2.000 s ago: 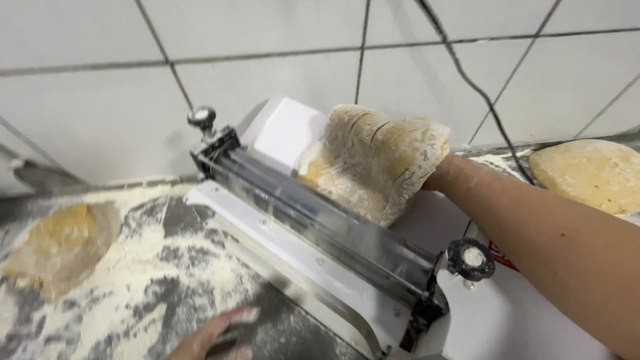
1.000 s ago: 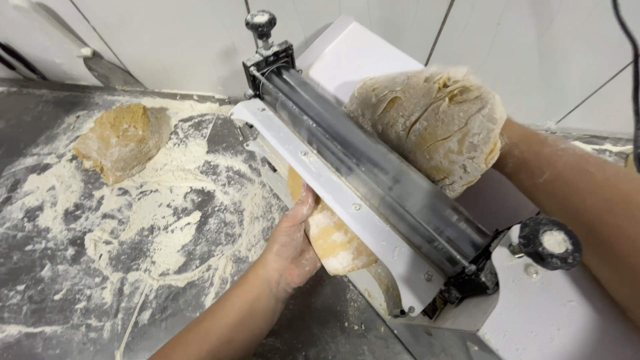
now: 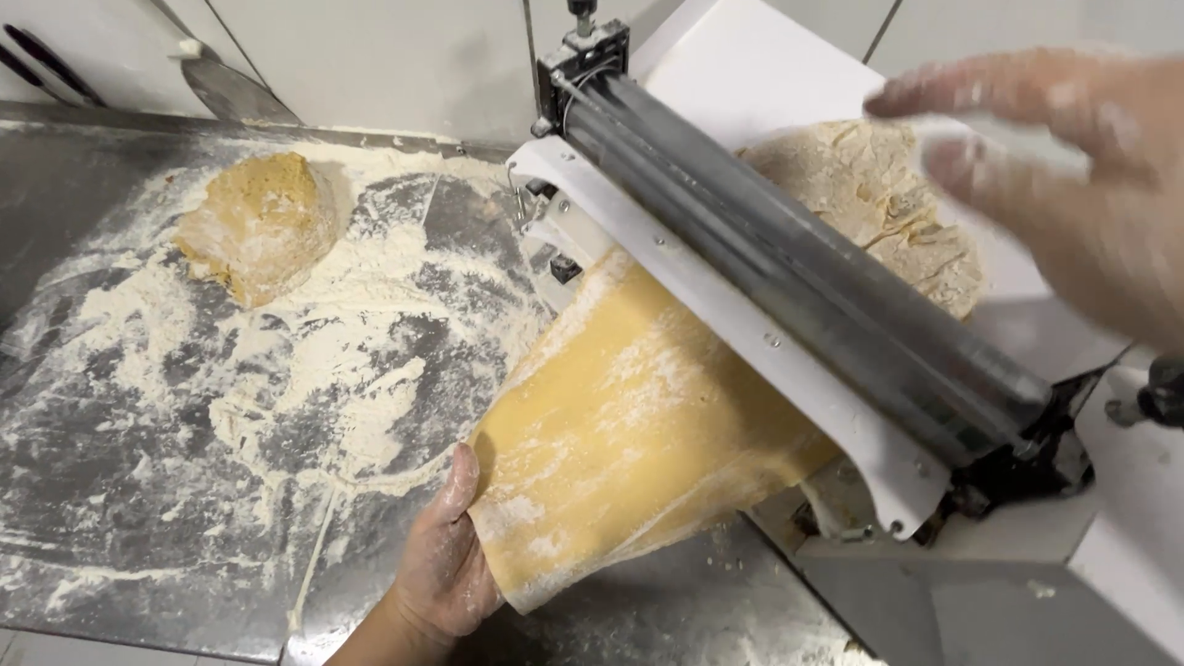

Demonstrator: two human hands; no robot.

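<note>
A dough sheeter's metal roller (image 3: 795, 268) runs diagonally across the view. From under its white guard comes a flat yellow dough sheet (image 3: 629, 425) streaked with flour. My left hand (image 3: 449, 555) holds the sheet's lower left end, thumb on top and fingers beneath. Behind the roller, floury crumpled dough (image 3: 879, 203) rests on the machine's white feed side. My right hand (image 3: 1064, 166), blurred, is raised over that side with fingers and thumb apart, holding nothing.
A yellow dough lump (image 3: 259, 227) lies on the flour-dusted metal worktop (image 3: 370, 546) at the left. A scraper-like blade (image 3: 231, 88) and dark-handled tools (image 3: 51, 65) are against the tiled wall (image 3: 435, 65). A black adjustment knob (image 3: 1164, 393) is at the right edge.
More dough sheet has come out below the guard, and my left hand has drawn its end away from the machine. My right hand has come off the crumpled dough, which is lower behind the roller.
</note>
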